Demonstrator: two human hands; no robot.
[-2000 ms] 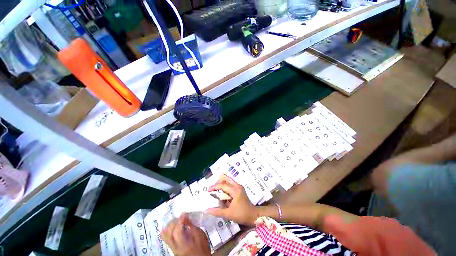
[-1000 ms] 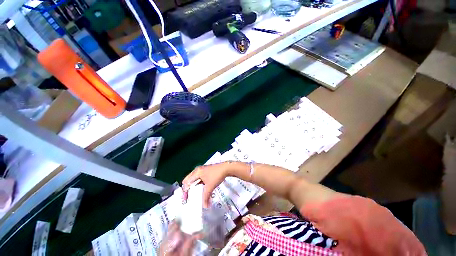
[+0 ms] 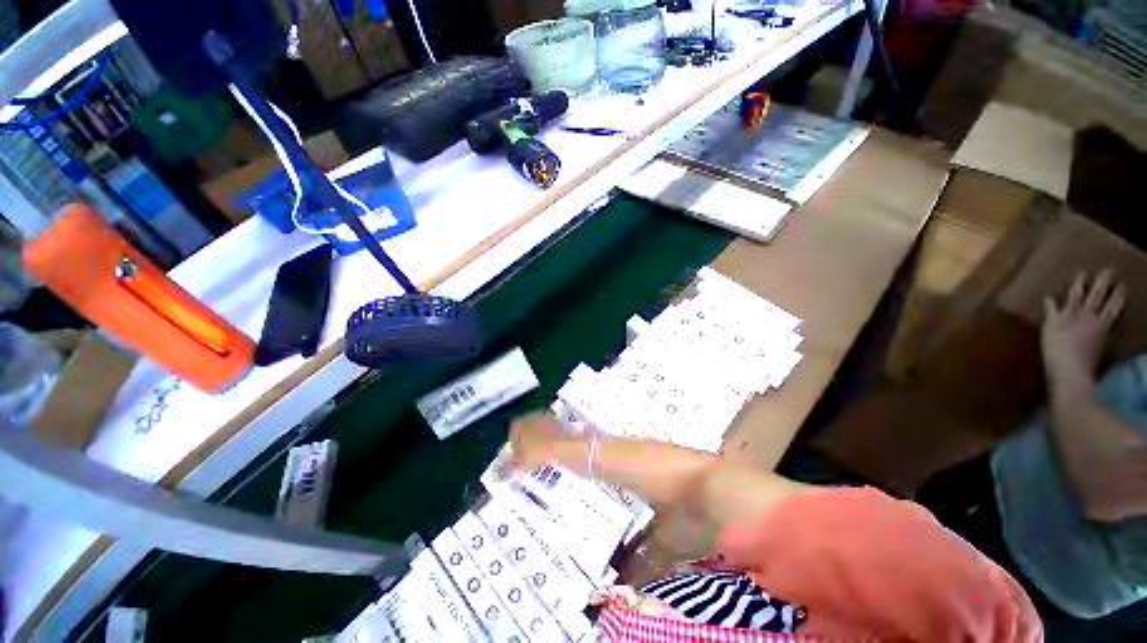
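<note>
Slim white printed boxes lie overlapping in a long row [image 3: 704, 364] on brown cardboard, and nearer ones [image 3: 497, 565] show small round icons. My right hand [image 3: 541, 446] is blurred at the belt-side edge of the row, over white boxes. Another white box with a barcode [image 3: 478, 393] is just beyond it, over the green belt. Whether my fingers touch or hold a box cannot be told. My left hand is not in view.
Green belt [image 3: 554, 283] with a loose box [image 3: 306, 485]; dark fan [image 3: 413, 330] hanging over it. Grey frame bar [image 3: 189, 515] crosses the lower left. White shelf holds an orange case [image 3: 138, 302], phone [image 3: 294, 305] and drill [image 3: 518, 136]. At right, a coworker's hand [image 3: 1084, 320] touches an open carton.
My left hand and the crinkled clear film have gone out of view. My right hand has moved to the row's belt-side edge. A box now shows beside it over the belt. The view has shifted right.
</note>
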